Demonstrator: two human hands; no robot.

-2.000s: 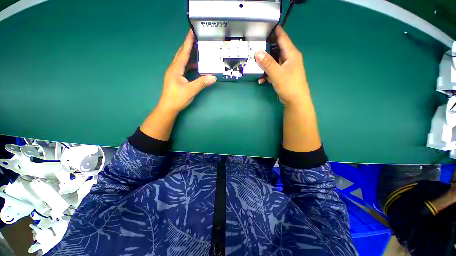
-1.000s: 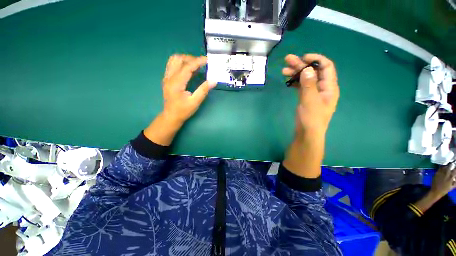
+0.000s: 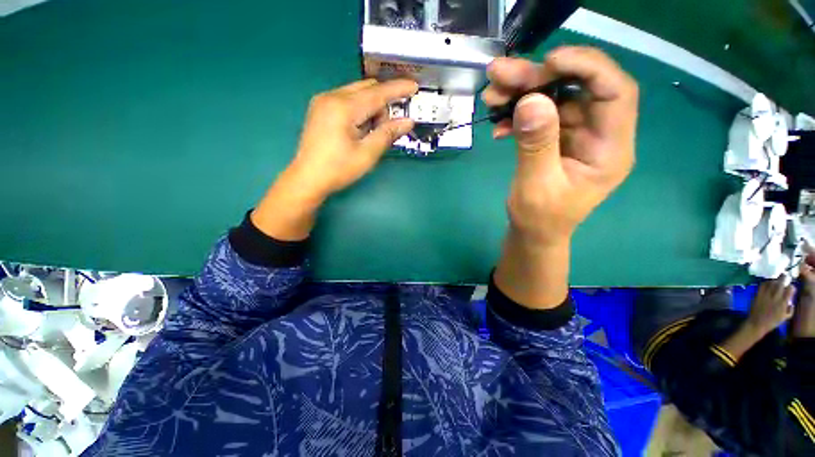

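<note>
The silver-white machine housing stands on the green surface at the top centre, its dark window cut off by the upper edge. Its white front plate carries the front mechanism of tiny metal parts. My right hand holds a small hand screwdriver by its black handle. The thin shaft points left, its end at or close to the front mechanism. My left hand has its thumb and fingertips at the plate's left side, beside the mechanism. I cannot tell whether they pinch a part.
The green work surface has a pale rail behind. White plastic parts stand at the right, and more lie heaped at the lower left. A blue crate is below right, near another person's hands. A dark blurred object is beside the housing.
My right hand first let go of the housing and took up the screwdriver, then brought it left to the mechanism. My left hand moved from the plate's left edge onto the plate.
</note>
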